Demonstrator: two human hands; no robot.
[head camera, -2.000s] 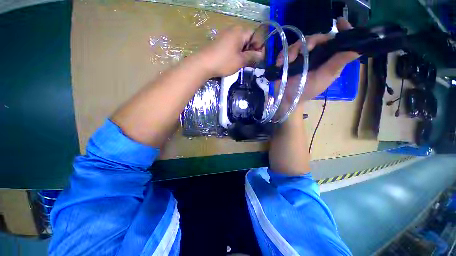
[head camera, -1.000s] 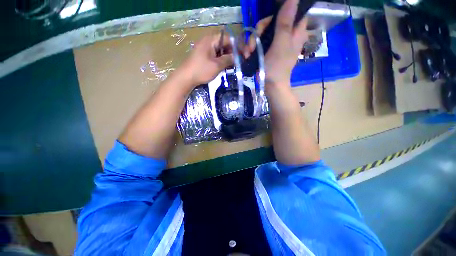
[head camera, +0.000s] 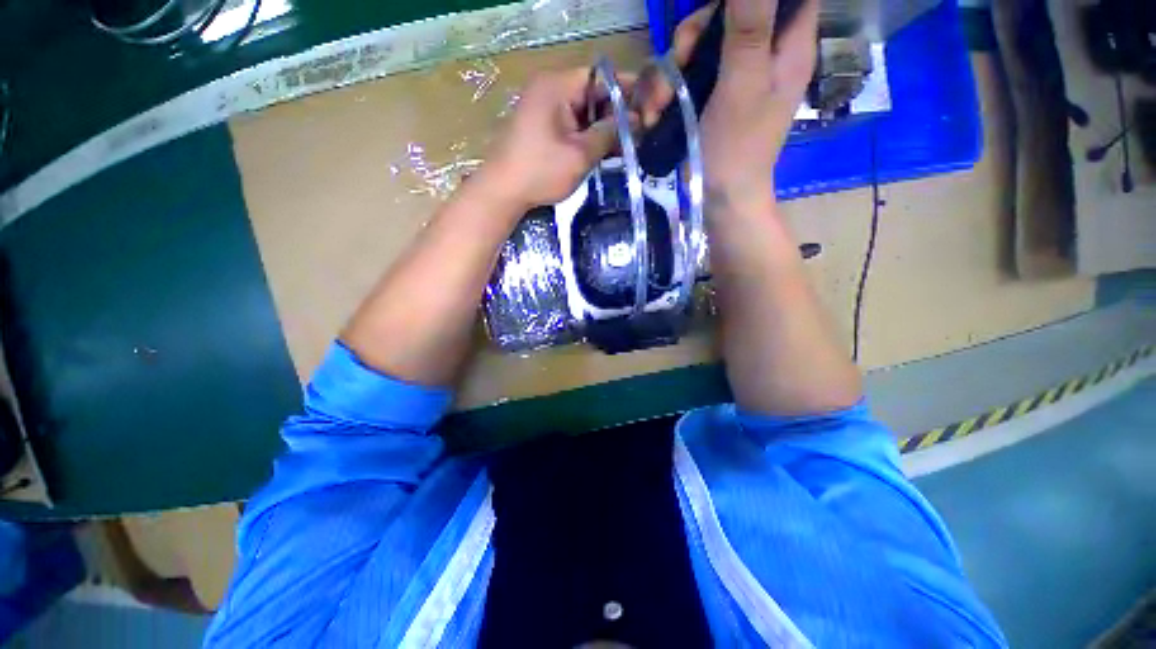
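Note:
A black rounded ear cup (head camera: 609, 254) sits on a white pad (head camera: 577, 294) over a fixture base wrapped in glossy clear film (head camera: 526, 285). Two clear, shiny headband loops (head camera: 693, 165) rise from it. My left hand (head camera: 558, 133) is at the far side of the cup, its fingers closed around the upper end of the loops; the exact grip is hard to see. My right hand (head camera: 751, 108) holds a thick black electric screwdriver (head camera: 697, 112), tilted, its lower end over the far edge of the cup. The tip is hidden.
Brown cardboard (head camera: 342, 228) lies under the fixture on the green bench (head camera: 140, 317). A blue tray (head camera: 944, 121) with a silver-grey screw feeder (head camera: 843, 76) is at the back right. A thin black cable (head camera: 867, 273) runs beside it. Black headset parts (head camera: 1122, 127) lie far right.
The screwdriver has gone from lying low and sideways to a steeper tilt over the cup. My right hand is now higher, beyond the loops. The view has shifted.

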